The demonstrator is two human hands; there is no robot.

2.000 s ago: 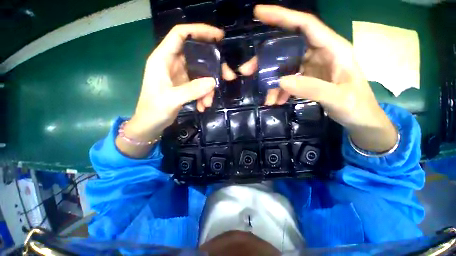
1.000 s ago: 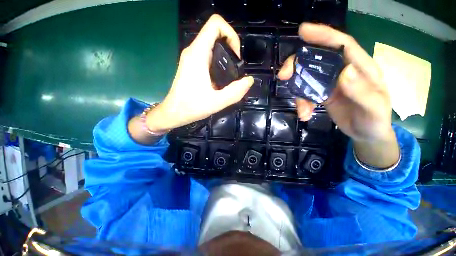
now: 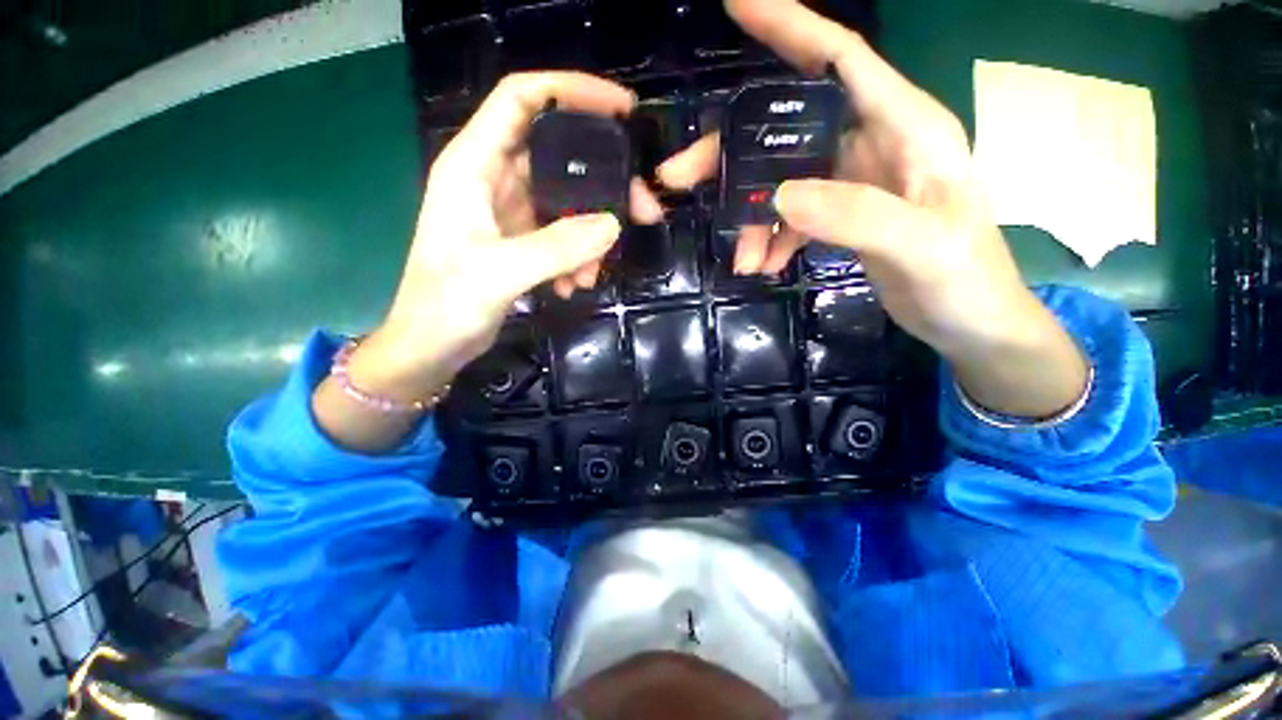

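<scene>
My left hand (image 3: 471,239) holds a black mini camera (image 3: 578,166) between fingers and thumb, its screen facing me with a small white mark and a faint red one. My right hand (image 3: 914,211) holds a second mini camera (image 3: 782,138), its screen showing white text lines and a red mark near my thumb. Both are above the black blister tray (image 3: 669,345). Several cameras lie lens up in the tray's nearest row, such as one (image 3: 685,447) in the middle. One more camera (image 3: 506,381) sits in the second row at left. Other pockets of that row look empty.
The tray lies on the green bench (image 3: 211,281). A pale yellow paper sheet (image 3: 1064,155) with a torn lower edge lies right of the tray. Dark ribbed trays (image 3: 1246,303) show at the far right edge. A white strip (image 3: 211,106) curves along the upper left.
Both hands have shifted left and the two cameras are turned more squarely to me. Red marks now show on the screens. The view has shifted a little too.
</scene>
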